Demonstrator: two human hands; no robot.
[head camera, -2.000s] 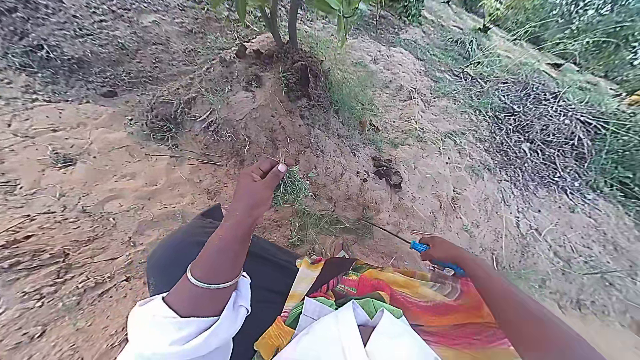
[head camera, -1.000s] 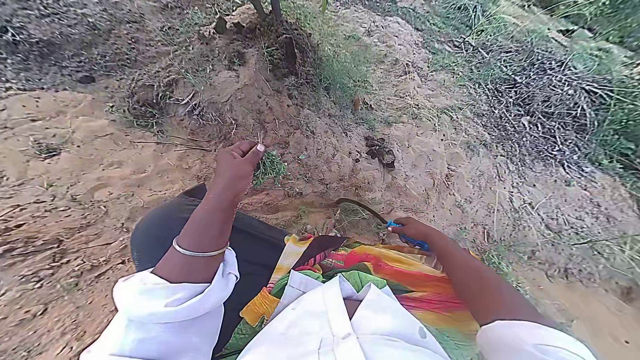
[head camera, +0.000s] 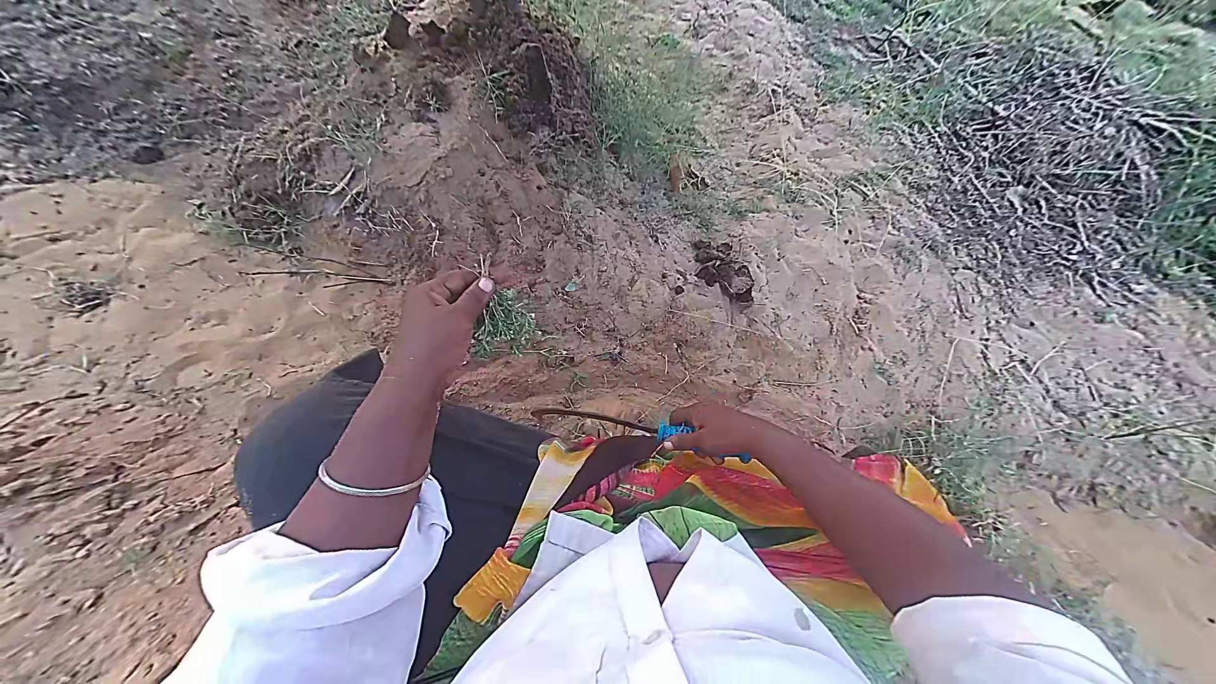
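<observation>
My left hand (head camera: 445, 318), with a metal bangle on the wrist, pinches a small tuft of green grass (head camera: 506, 323); its pale roots or stems stick up between thumb and forefinger. The green blades hang below and to the right of the fingers, over the soil. My right hand (head camera: 717, 429) is closed around the blue handle (head camera: 676, 432) of a sickle. Its thin, dark curved blade (head camera: 594, 415) points left, low over the ground just in front of my lap. The blade and the grass tuft are apart.
Ahead stands the base of a plant (head camera: 546, 71) on a mound with grass beside it. A heap of dry twigs (head camera: 1054, 152) lies at the upper right. Thin sticks (head camera: 323, 274) and a dry weed clump (head camera: 84, 294) lie on the sandy ground at left. A dark clod (head camera: 724, 271) sits ahead.
The sickle has drawn back toward my lap, away from the loose grass where its blade was two seconds ago. My left hand keeps hold of the tuft. The view has tilted down.
</observation>
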